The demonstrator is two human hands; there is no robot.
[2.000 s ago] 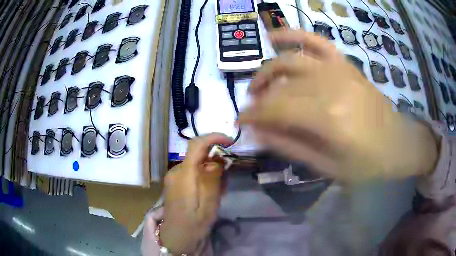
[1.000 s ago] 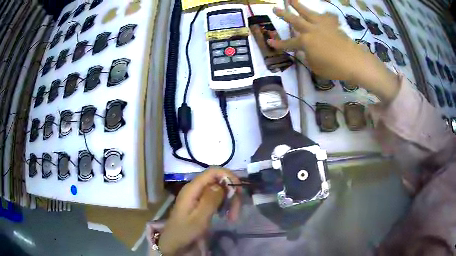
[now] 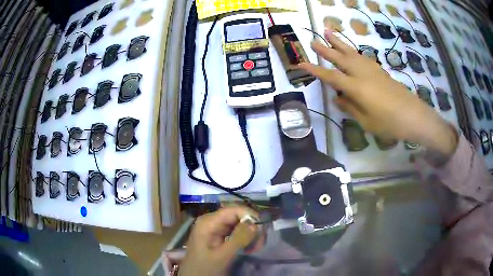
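Note:
A dark flat unit [image 3: 322, 200] with a small central dot sits in the silver-white square fixture frame [image 3: 346, 200] on a black base at the near edge. My left hand [image 3: 224, 234] is left of the fixture, its fingers closed on a small pale lead connector [image 3: 248, 219]; a thin dark lead runs from it toward the fixture. My right hand [image 3: 373, 89] is open, fingers spread, over the left edge of the right tray beside the brown-black box [image 3: 290, 54]. The handheld meter [image 3: 248, 64] lies behind the fixture. Its screen reading is too blurred to tell.
A left foam tray [image 3: 146, 213] holds rows of units and has a blue dot. A right foam tray [image 3: 338, 156] holds more wired units. A coiled cord [image 3: 186, 91] lies left of the meter. A yellow sheet [image 3: 243, 6] lies above it. A round silver piece [image 3: 295, 123] sits on the fixture arm.
My right hand has moved back from over the work area, uncovering the fixture, and is now spread open. My left hand still pinches the connector, slightly lower. The whole view has shifted a little.

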